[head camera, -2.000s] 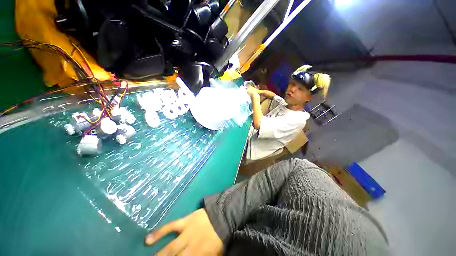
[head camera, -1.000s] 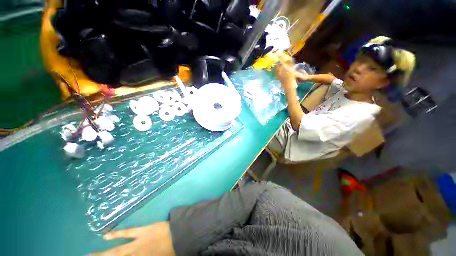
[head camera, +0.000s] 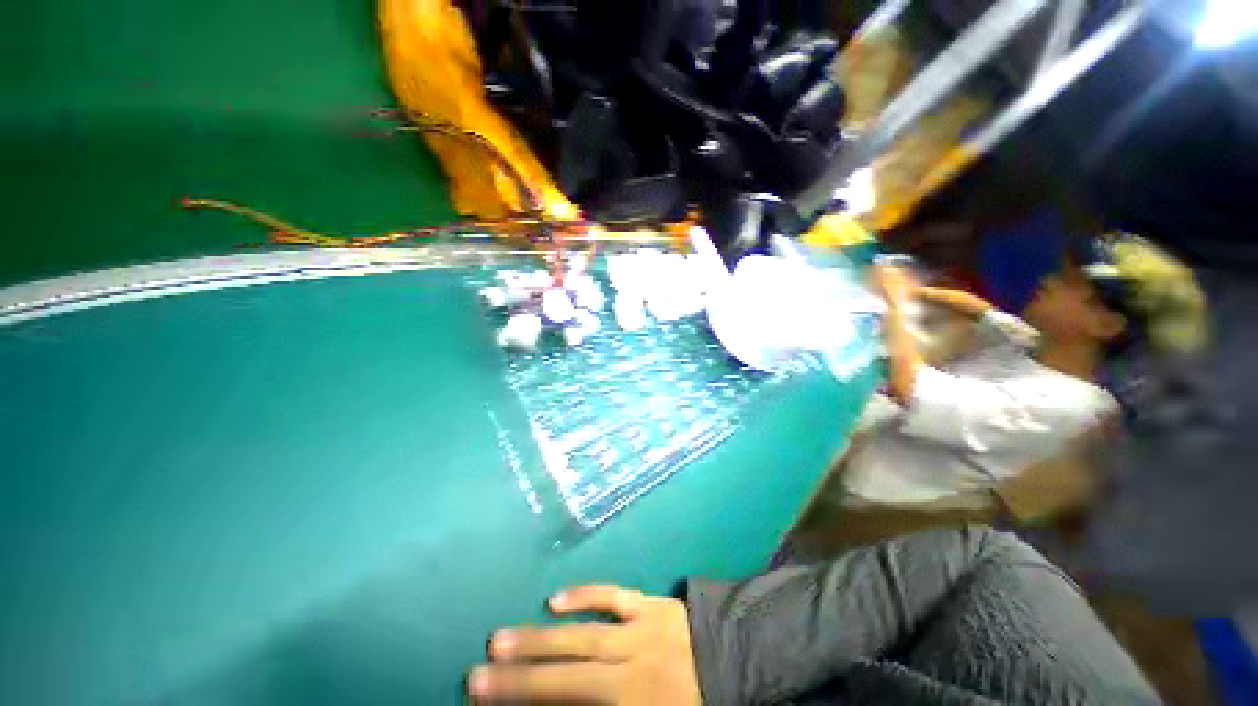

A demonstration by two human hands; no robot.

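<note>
My right hand (head camera: 593, 655) lies palm down on the green bench top (head camera: 276, 469) at the bottom of the view, fingers spread, holding nothing; its lower edge is cut off. My left hand is not in view. Farther up the bench, a clear dimpled tray (head camera: 628, 414) lies flat. At its far edge are several small white plugs (head camera: 556, 304) with thin red wires, white rings (head camera: 655, 286) in a blurred cluster, and a large round white housing (head camera: 773, 310) with white rods. The housing is overexposed, so its details are hidden.
Black glossy shells (head camera: 662, 111) are heaped behind, beside orange-yellow cloth (head camera: 448, 111). Loose wires (head camera: 304, 237) reach left across the bench rim. A person in a white shirt (head camera: 952, 428) sits to the right, arm on the bench. Metal bars (head camera: 938, 83) slant above.
The view has swung left, so the parts, tray and seated person appear farther right. My right hand still rests on the bench. The seated person's face has turned toward the bench.
</note>
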